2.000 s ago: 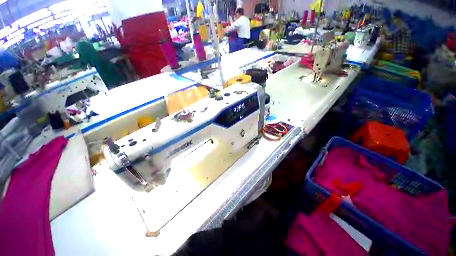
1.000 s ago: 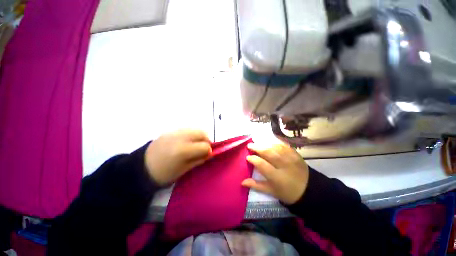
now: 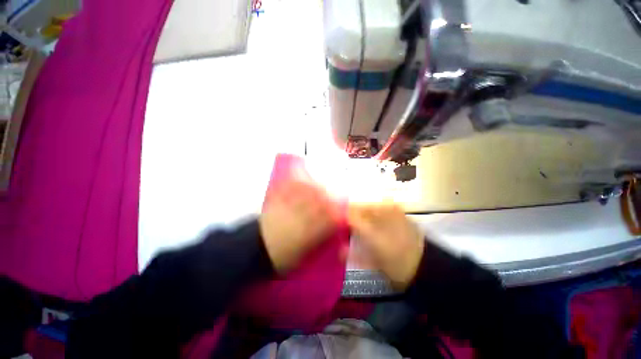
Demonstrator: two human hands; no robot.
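A magenta cut piece (image 3: 306, 291) lies over the table's front edge and hangs toward my lap, just left of and in front of the needle. My left hand (image 3: 299, 224) is on its upper part, blurred, with a corner of the cloth showing beyond it. My right hand (image 3: 390, 238) holds the right edge of the piece, its fingertips close to my left hand. The white sewing machine head (image 3: 376, 42) stands above and beyond my hands. Glare hides the needle and the cloth near it.
Long stacked magenta panels (image 3: 77, 161) lie at the left and drape to the table edge. A tan-rimmed tray (image 3: 21, 119) is at the far left. Brown-orange loops (image 3: 630, 203) sit at the right end. A crate with magenta cloth (image 3: 604, 319) is at the lower right.
Earlier the view faced the wider room with no hands visible; now it looks down at the machine. Since one second ago, my left hand has moved right toward my right hand, and the cloth's corner shows beyond it.
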